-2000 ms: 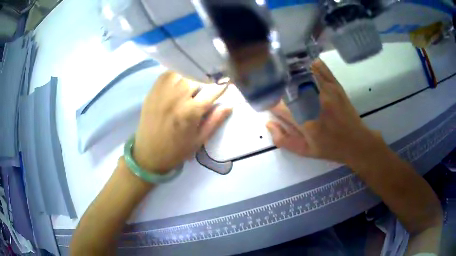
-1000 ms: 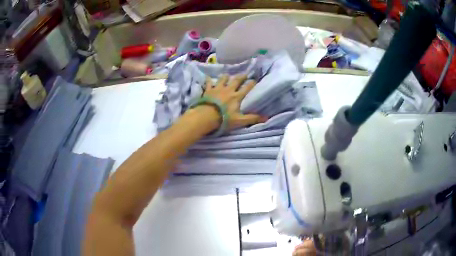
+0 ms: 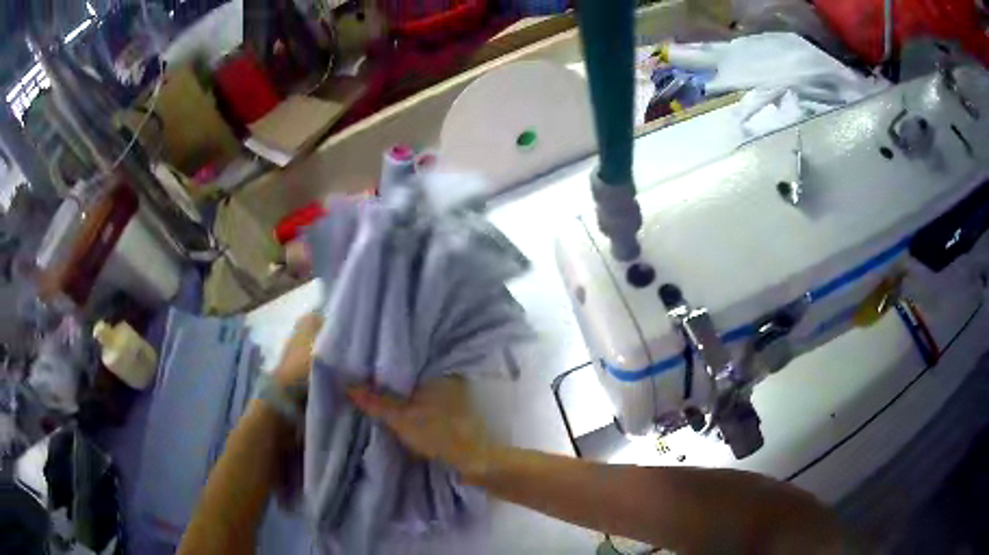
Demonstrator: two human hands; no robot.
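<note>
A thick bundle of grey-blue cut pieces (image 3: 407, 282) is held up over the table, left of the sewing machine head (image 3: 737, 239). Its many edges show and it is slightly blurred. My left hand (image 3: 298, 352) holds its left side, with the fingers partly hidden behind the cloth. My right hand (image 3: 428, 423) presses on its front, fingers on the cloth. The needle area (image 3: 672, 439) is lit, and neither hand is at it.
Waiting grey-blue pieces (image 3: 195, 401) lie at the left table edge. A white bottle (image 3: 126, 355) stands beyond them. A round pale disc (image 3: 521, 125) and thread spools (image 3: 399, 163) are behind. A green tube (image 3: 609, 98) rises from the machine head.
The bundle has gone from lying flat behind the machine bed to being lifted at the left. My right hand has left the needle area and joined my left hand on it. The view has turned.
</note>
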